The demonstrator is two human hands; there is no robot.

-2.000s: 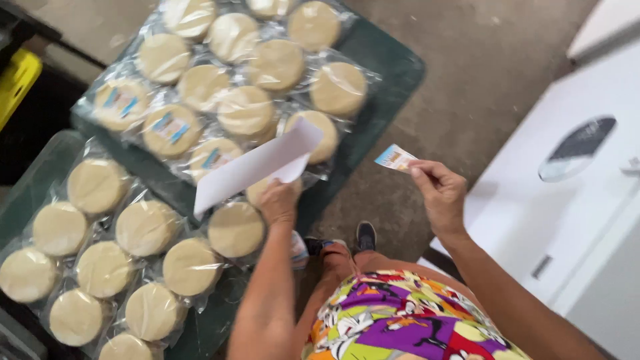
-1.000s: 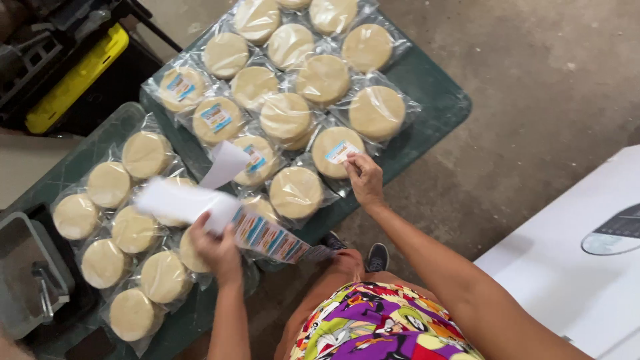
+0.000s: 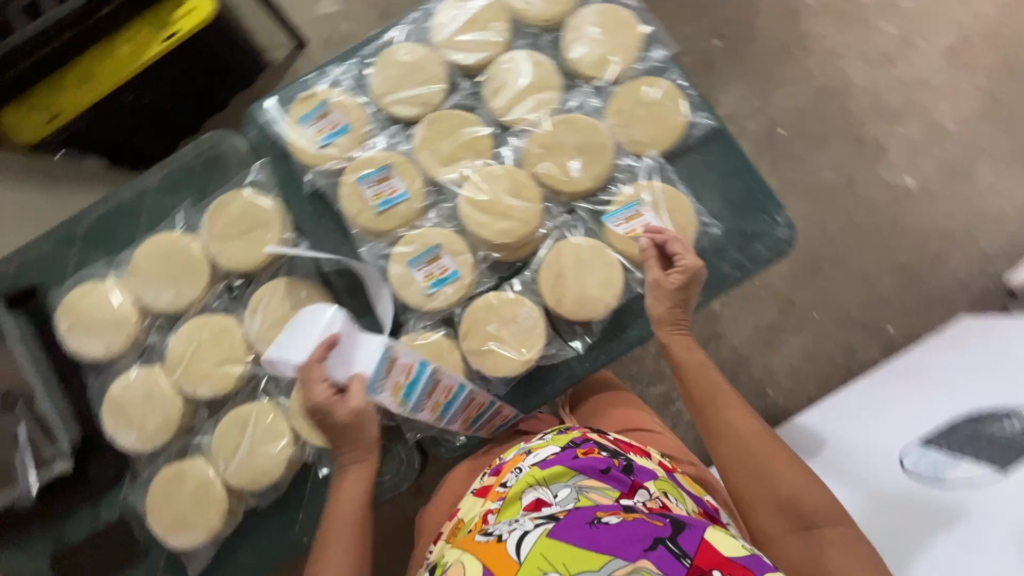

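My left hand [image 3: 340, 400] grips a strip of printed labels [image 3: 440, 392], whose white backing [image 3: 320, 340] curls up above the fingers. Between thumb and fingers, my right hand [image 3: 672, 276] pinches a single blue-and-white label [image 3: 630, 218] over a clear bag of pale round dough discs [image 3: 672, 208] near the table's right edge; whether the label touches the bag cannot be told. Blue-and-white labels also lie on several bags at the left of this group, one of them a labelled bag [image 3: 432, 270] between my hands. Bare bags, such as one stack of discs [image 3: 580, 278], lie around it.
Two green tables [image 3: 744, 208] stand side by side, the left one bearing more bagged discs [image 3: 244, 230]. A grey bin [image 3: 40, 384] is at the far left, a black bin with a yellow lid edge [image 3: 112, 68] at the upper left. A white appliance [image 3: 904, 400] stands at the right.
The right hand, away from the bags two seconds ago with a label in its fingers, has moved over the right-hand bags and then to the rightmost bag. The label strip now hangs unrolled from the left hand.
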